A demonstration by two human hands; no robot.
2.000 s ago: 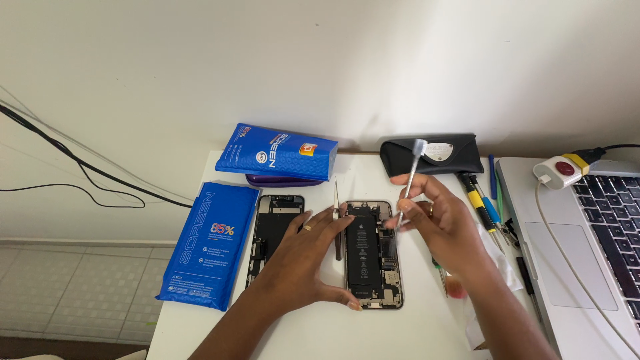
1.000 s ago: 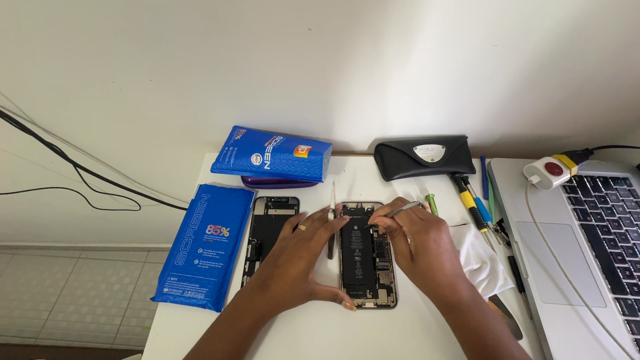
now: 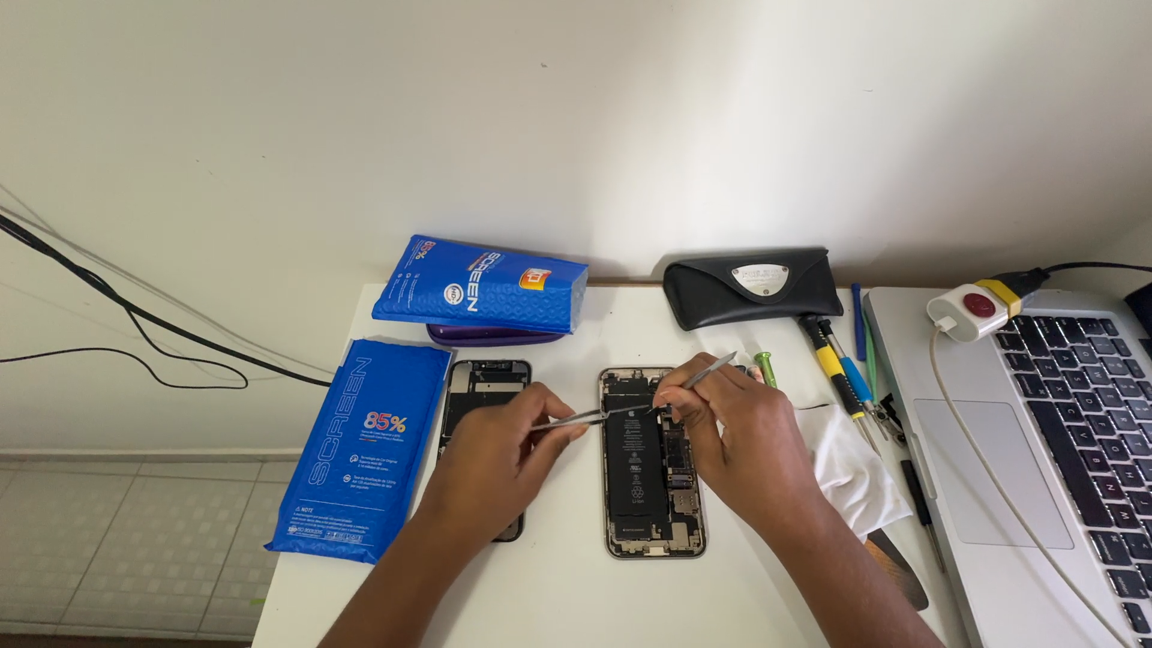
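An opened smartphone (image 3: pixel 637 468) lies on the white table, its black battery and circuit board showing. My left hand (image 3: pixel 504 450) grips metal tweezers (image 3: pixel 580 419), whose tips reach over the upper part of the battery. Between the fingers of my right hand (image 3: pixel 720 414) is a slim metal tool (image 3: pixel 711 369), slanting up to the right; its working end is hidden by the fingers, at the phone's upper right. Partly under my left hand lies a detached phone screen assembly (image 3: pixel 486 376), inner side up.
Two blue padded packets (image 3: pixel 360 450) (image 3: pixel 486 283) lie left and behind, one on a purple case (image 3: pixel 495 336). A black glasses case (image 3: pixel 751 288) is at the back. Rightward are screwdrivers (image 3: pixel 837 369), a white cloth (image 3: pixel 855 468) and a laptop (image 3: pixel 990 477) with a white adapter (image 3: pixel 972 310) on it.
My left hand has left the phone's edge and taken up the tweezers, which lay between the two phone parts. My right hand has come down to the phone from its raised position two seconds ago.
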